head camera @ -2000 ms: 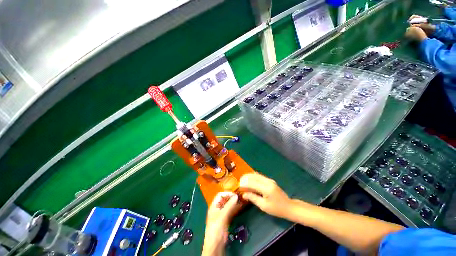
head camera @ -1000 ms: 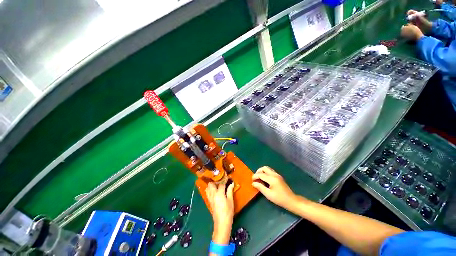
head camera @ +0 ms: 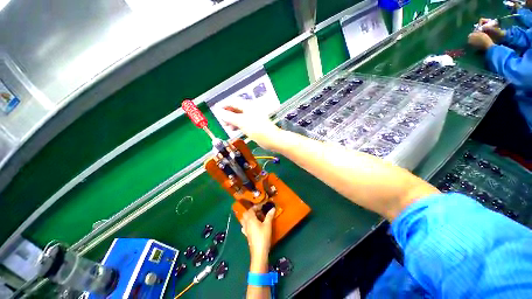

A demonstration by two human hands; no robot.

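The orange toggle press point(head camera: 294, 207) stands on the green bench. Its red handle point(head camera: 195, 114) is raised, tilted up to the left. My left hand point(head camera: 256, 230), with a blue band at the wrist, is at the press nest. Its thumb and fingertips are around a small black part point(head camera: 268, 208) under the press head. My right hand point(head camera: 248, 124) is raised in front of the white instruction sheet, right of the red handle and not touching it. It looks empty, with its fingers apart.
Loose black parts point(head camera: 199, 257) lie left of the press, by a blue box point(head camera: 125, 263) and a clear jar point(head camera: 79, 270). One black part point(head camera: 283, 266) lies near my left wrist. A tall clear tray stack point(head camera: 429, 134) stands right. Another worker's hands and blue sleeves point(head camera: 508, 61) are far right.
My right hand has left the right edge of the press base and moved up and left, toward the red handle. My left hand has stayed at the nest.
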